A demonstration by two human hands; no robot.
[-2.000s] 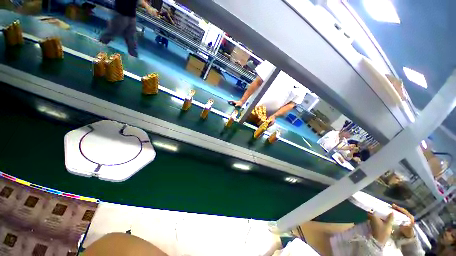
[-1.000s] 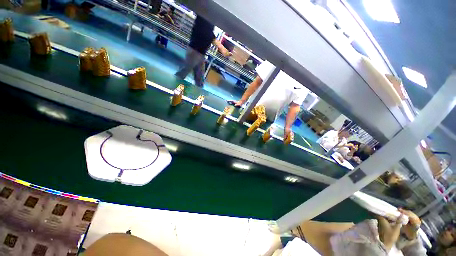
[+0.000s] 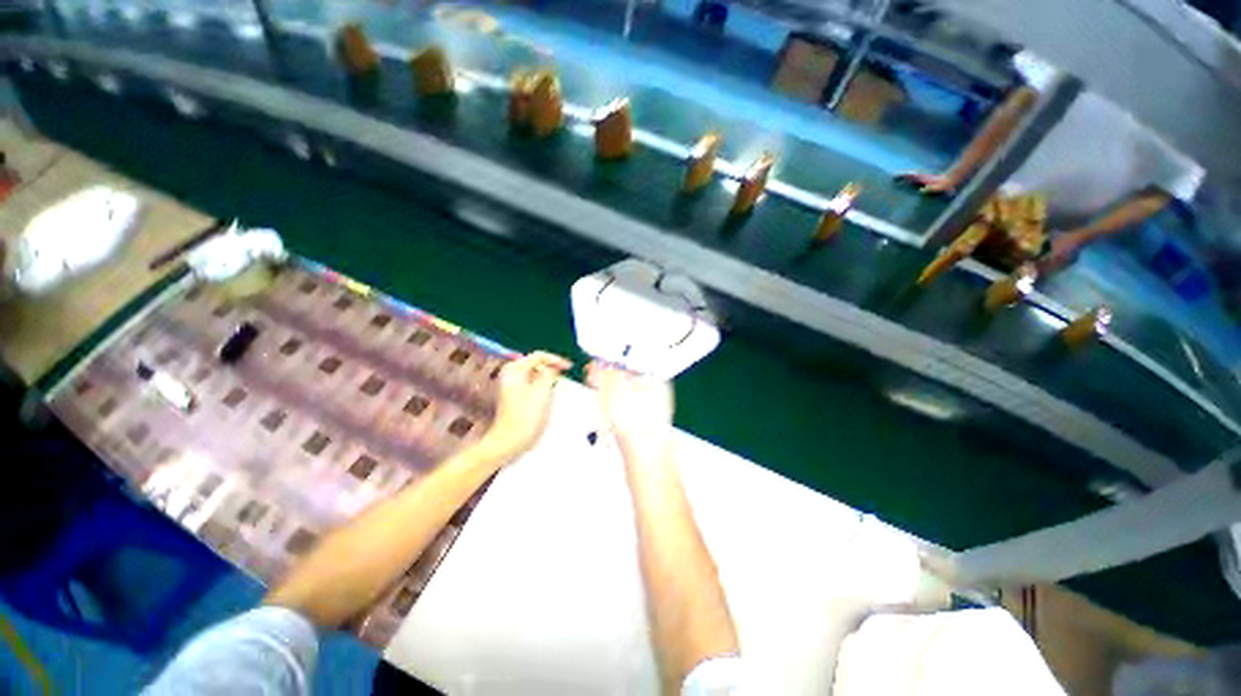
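Observation:
A white many-sided cover with a dark curved line on its upward face lies over the dark green belt, just beyond the worktop edge. My right hand is at the cover's near edge, and its fingers overlap or touch that edge. Blur hides whether it grips the cover. My left hand is left of the cover, above the edge of the printed sheet, with its fingers pointing right and somewhat apart. No object shows in it. A small dark speck is on the white worktop sheet below my hands.
The printed sheet at left bears a white stick and a small black object. Crumpled tissue lies beyond. White covers are at lower right, near a slanted post. A person's arms reach over gold items on the opposite belt.
My view has turned left and down. Both my forearms and hands have come into view, reaching forward. The cover, which moved right along the belt earlier, is now at my hands.

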